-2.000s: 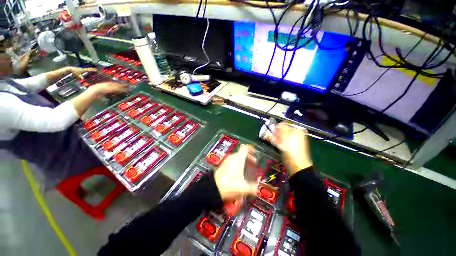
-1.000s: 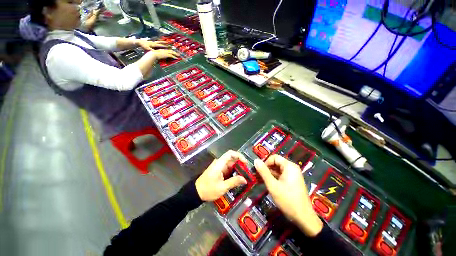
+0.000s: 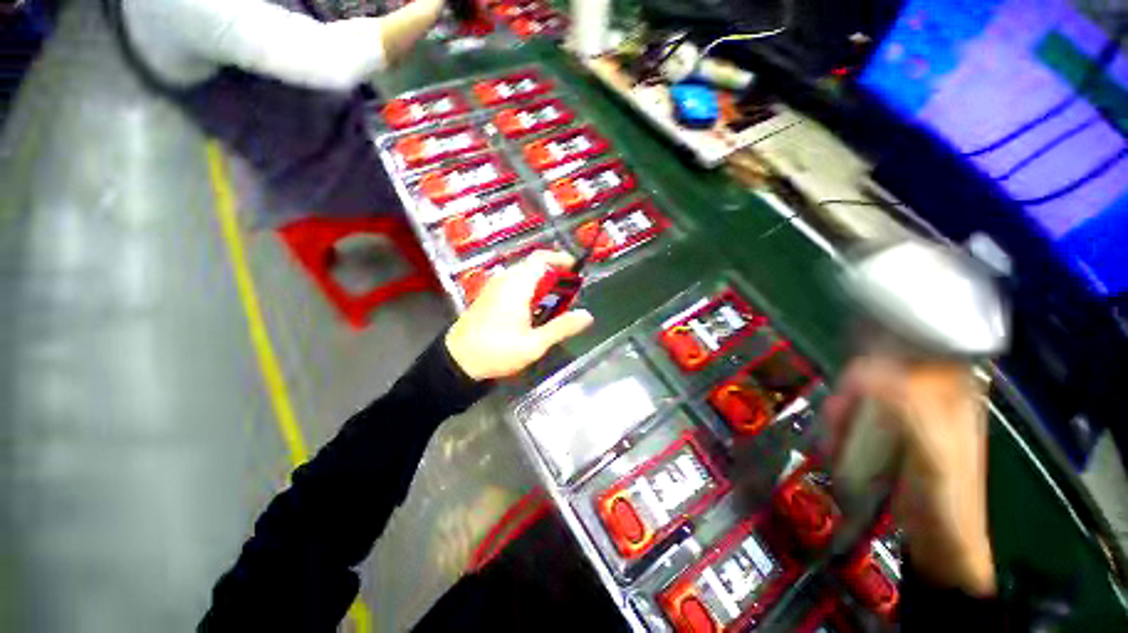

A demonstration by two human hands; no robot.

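My left hand [image 3: 513, 324] holds a red-and-black handheld electronic unit [image 3: 557, 293] above the gap between two trays. My right hand [image 3: 909, 451], blurred, grips the white barcode scanner [image 3: 928, 297] over the right side of the near tray. The near clear blister tray [image 3: 559, 482] lies on the green mat. Its upper left pocket is empty and whitish with glare. Other pockets hold red units, such as one [image 3: 664, 492] with white print and one [image 3: 757, 393] with its dark face up. My right hand and the scanner hide part of the tray.
A second filled tray [image 3: 398, 167] lies beyond, on the left. A person's white sleeve [image 3: 303, 43] is at the top left, above a red stool [image 3: 359, 266]. A blue item [image 3: 695, 104] lies by the monitors. A lit monitor [image 3: 1027, 111] stands at the upper right.
My left hand has lifted a unit out of the near tray, leaving a pocket empty. My right hand has moved right and taken hold of the white scanner. The view has shifted.
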